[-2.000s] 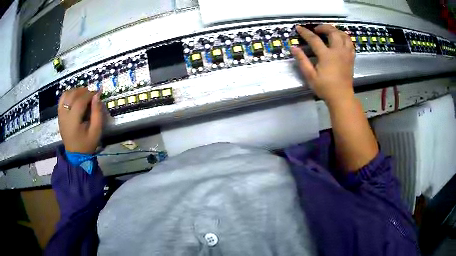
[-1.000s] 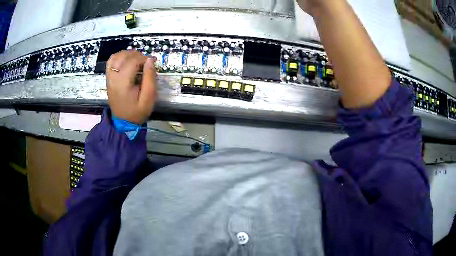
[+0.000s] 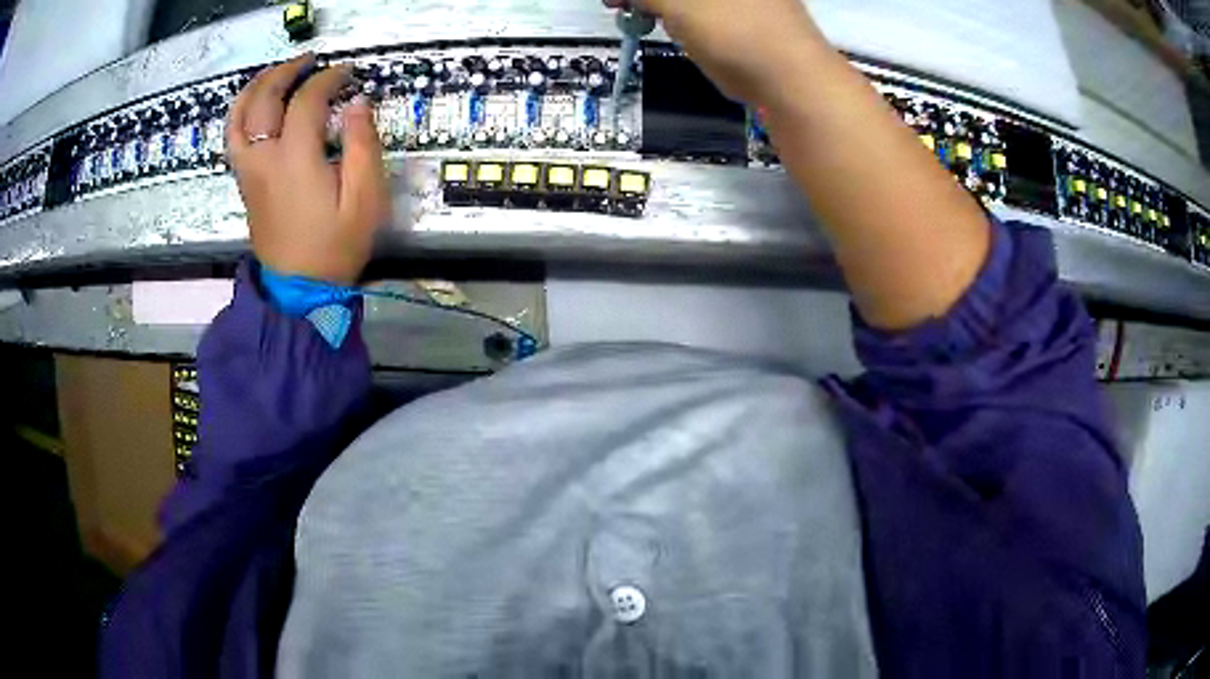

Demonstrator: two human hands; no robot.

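Note:
My right hand (image 3: 710, 29), partly cut off by the top edge, holds a grey-green thin-tipped tool (image 3: 629, 56), perhaps a glue syringe. Its tip points down at the right end of a PCB panel (image 3: 511, 106) with blue parts and no yellow-topped blocks. My left hand (image 3: 308, 179) rests over that panel's left end, fingers apart, with nothing visible in it. What lies under the fingers is hidden. A row of transformers (image 3: 544, 183), black with yellow tops, lies on the rail's near edge between my hands.
A lone transformer (image 3: 297, 19) stands on the far rail. A black carrier section (image 3: 690, 113) lies right of the panel; populated panels with yellow tops (image 3: 1112, 199) lie beyond my right forearm. A wrist-strap cord runs from my left wrist to the bench's near edge.
My right hand has left the right-hand panel, reached to the far side and come back with the tool. My left fingers have spread. The view has shifted, then moved slightly.

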